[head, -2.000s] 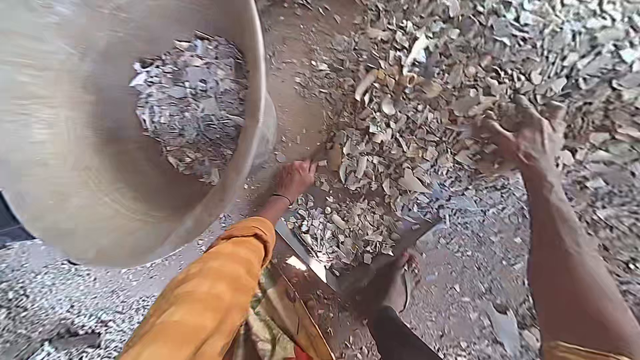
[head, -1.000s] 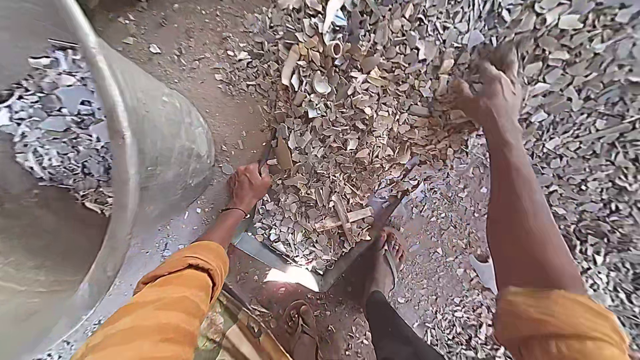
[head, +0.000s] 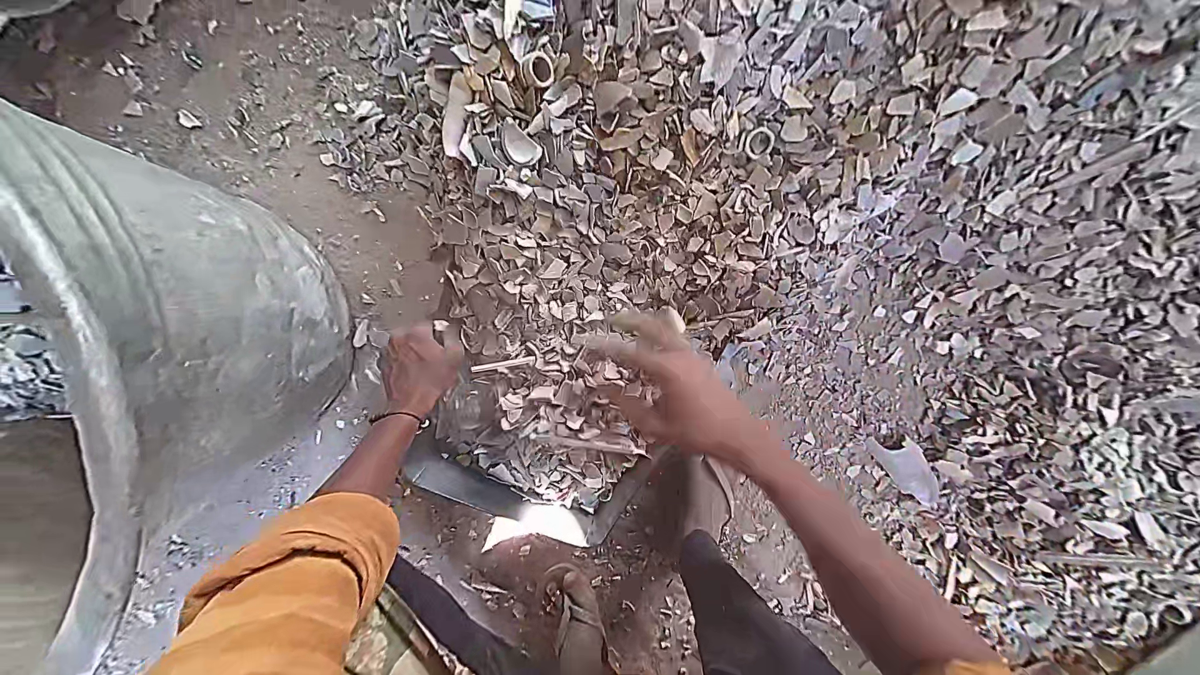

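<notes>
My left hand (head: pixel 419 367) is closed on the left edge of a dark scoop-like pan (head: pixel 469 487), whose full shape is hidden under flakes. Broken plastic flakes (head: pixel 553 403) fill the pan and run into the larger pile beyond it. Blurred by motion, my right hand (head: pixel 666 384) is over the flakes at the pan's right side, fingers spread and pointing left. It does not clearly grip anything. A thin pale stick (head: pixel 502 365) lies on the flakes between my hands.
A large grey tub (head: pixel 225 300) with flakes inside stands at the left. The flake pile (head: pixel 844 187) spreads across the top and right. Bare soil (head: pixel 281 159) shows between tub and pile. My feet (head: pixel 703 497) are close to the pan, and a bright patch of light lies at its near edge.
My right hand has come from the pile at the right down to the pan. My left hand stays at the pan's left edge. The view has shifted, leaving less of the tub in sight.
</notes>
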